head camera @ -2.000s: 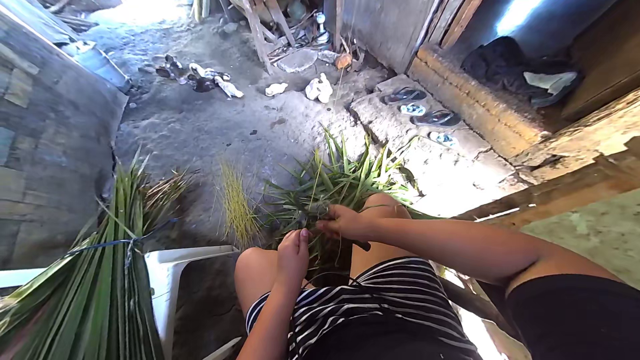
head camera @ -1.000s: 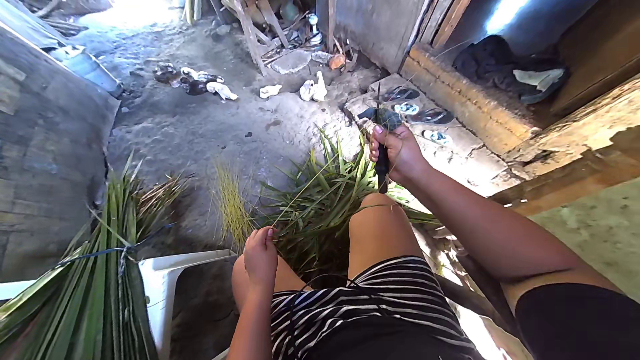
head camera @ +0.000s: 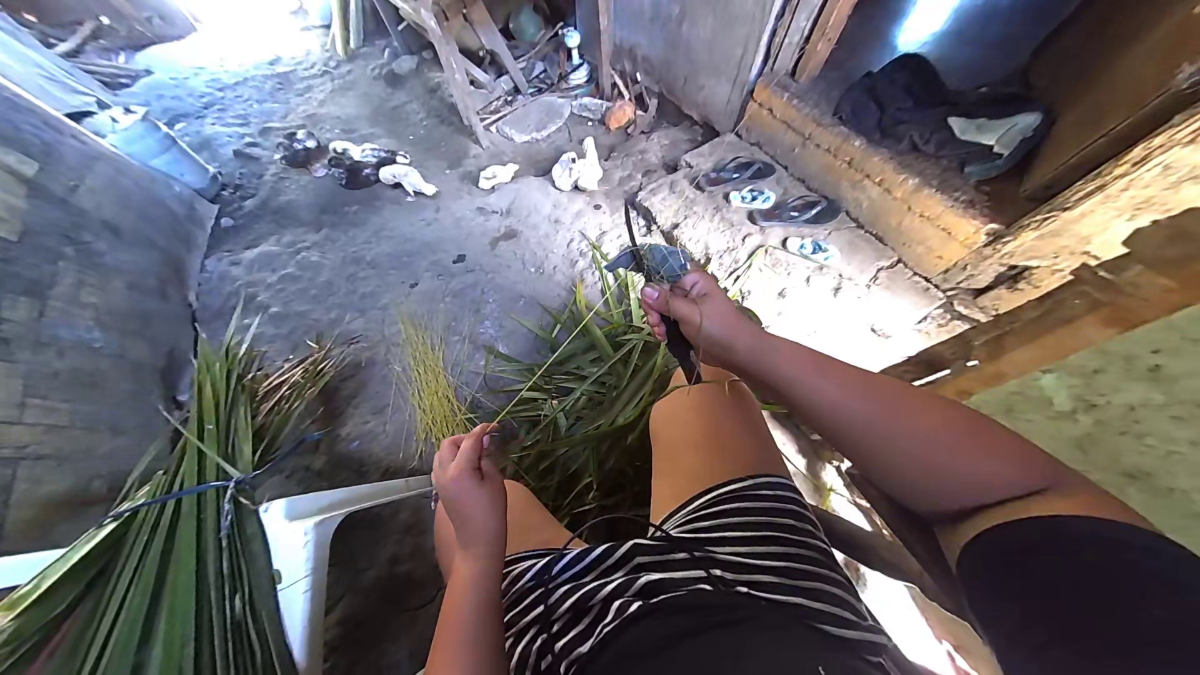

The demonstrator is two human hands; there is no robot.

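My right hand (head camera: 692,314), above my knee, is closed around the dark handle of a knife (head camera: 632,225) whose thin blade points up and away; a grey cloth-like piece (head camera: 664,262) is bunched at its fingers. My left hand (head camera: 471,478) pinches one end of a thin yellow-green leaf midrib (head camera: 551,361), which slants up toward the right hand. Green palm leaf strips (head camera: 600,403) lie heaped on the ground between and beyond my knees. Left of the heap stand thin yellow-green midribs (head camera: 431,389) in a loose bunch.
A tied bundle of long palm leaves (head camera: 211,544) rests on a white plastic chair (head camera: 314,511) at the left. Ducklings (head camera: 356,161) and white birds (head camera: 579,169) are on the dirt floor ahead. Sandals (head camera: 797,210) lie on the stone step at the right.
From beside my left hand, my right hand with the knife has moved up and to the right. My left hand has since risen a little, and the midrib now shows stretched between the hands.
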